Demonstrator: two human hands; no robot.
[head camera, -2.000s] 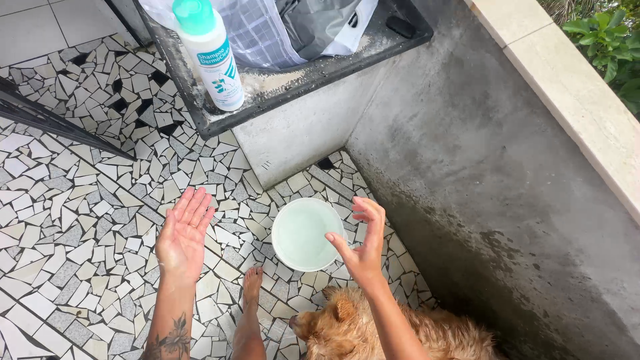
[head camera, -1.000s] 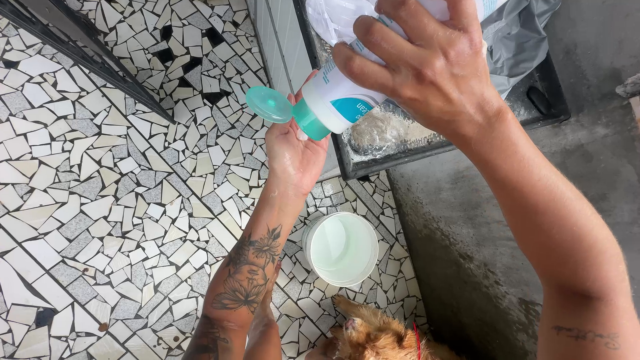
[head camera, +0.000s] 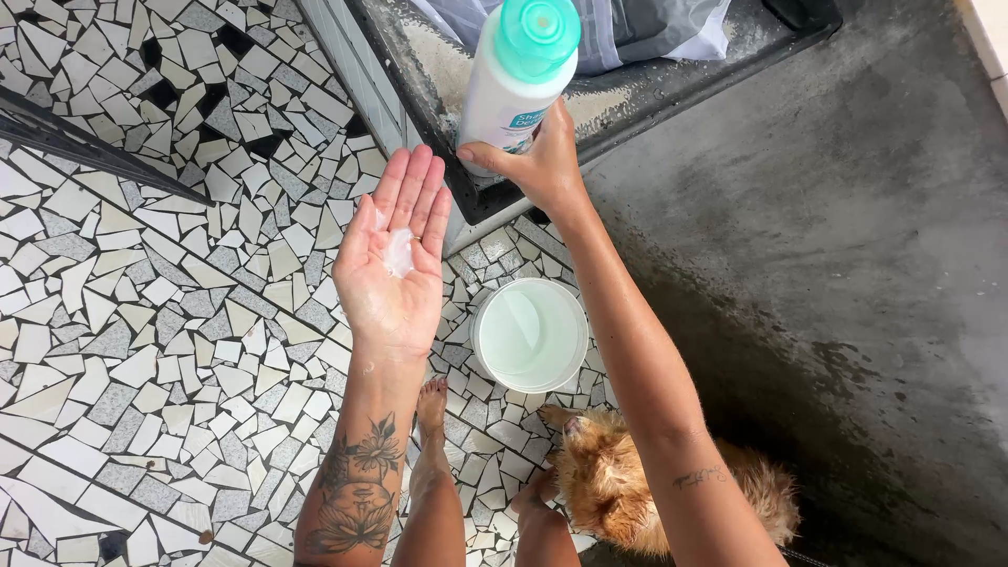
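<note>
My left hand (head camera: 394, 268) is palm up with its fingers extended, a white blob of shampoo (head camera: 399, 253) lying in the palm. Around the lower part of a white shampoo bottle (head camera: 504, 106) my right hand (head camera: 531, 161) is closed; the bottle stands upright at the corner of the black-rimmed ledge, its teal cap shut. Below and between the hands, a white plastic bucket (head camera: 531, 335) of liquid sits on the floor. A golden-brown dog (head camera: 610, 480) is at the lower right, partly hidden by my right forearm.
Grey and white plastic bags (head camera: 630, 31) lie on the black-rimmed ledge (head camera: 693, 87). A grey cement wall (head camera: 811, 205) runs along the right. Dark metal bars (head camera: 94, 146) jut in from the left over the mosaic tile floor (head camera: 197, 354). My bare feet are beside the bucket and dog.
Two seconds ago both hands were empty and the bottle stood on the ledge. One second ago my right hand tipped it, cap open, over my left palm. Now it is upright on the ledge, cap shut.
</note>
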